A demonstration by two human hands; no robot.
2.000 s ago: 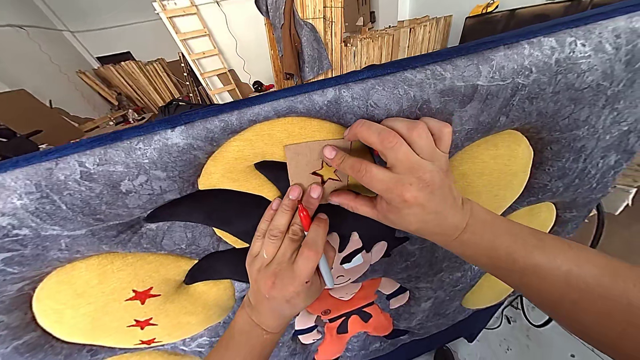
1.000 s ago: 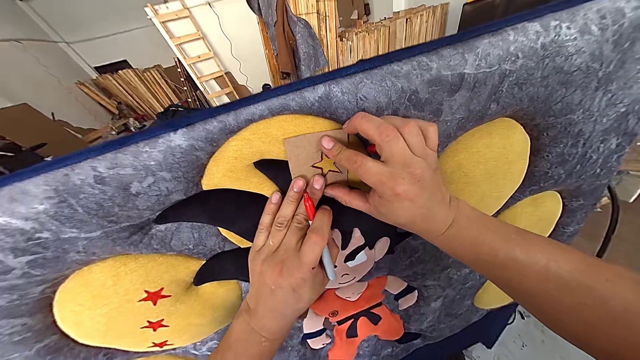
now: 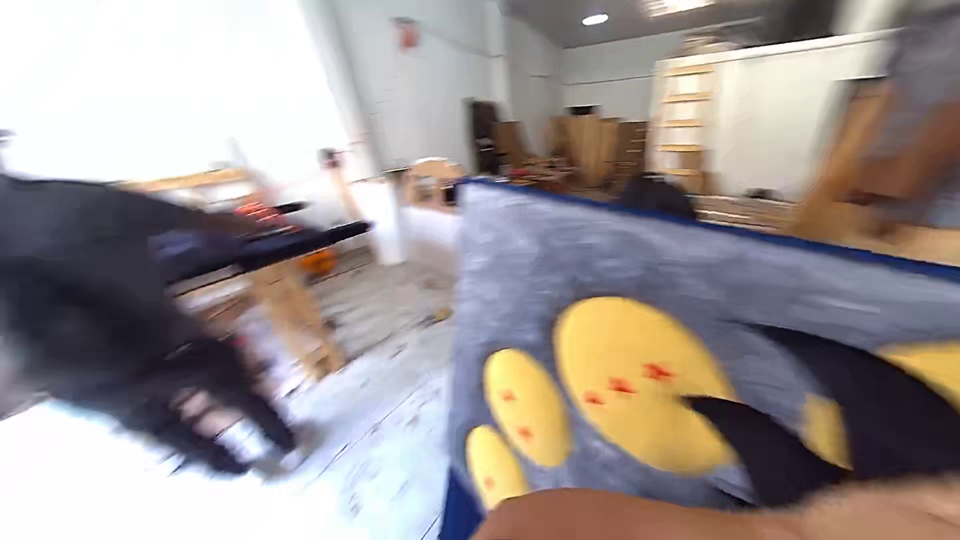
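Note:
The grey mottled fabric panel (image 3: 525,247) with blue edging stands at the right. Yellow fabric ovals (image 3: 637,375) with blurred red stars (image 3: 621,385) lie on it, along with black pointed fabric shapes (image 3: 757,442). A blurred bare forearm (image 3: 637,517) crosses the bottom edge in front of the panel; which arm it is cannot be told. Neither of my hands shows, so what they hold is hidden.
A person in dark clothing (image 3: 90,270) bends at the left by a wooden workbench (image 3: 289,311). Behind the panel stand a wooden ladder (image 3: 681,124) and upright boards (image 3: 592,146). A blurred hanging cloth (image 3: 926,82) is at the upper right.
The view has swung far to the left. Both hands, the star-cut card and the red-and-white pen seen earlier are out of view. The dark-clothed person and the workbench have come into view.

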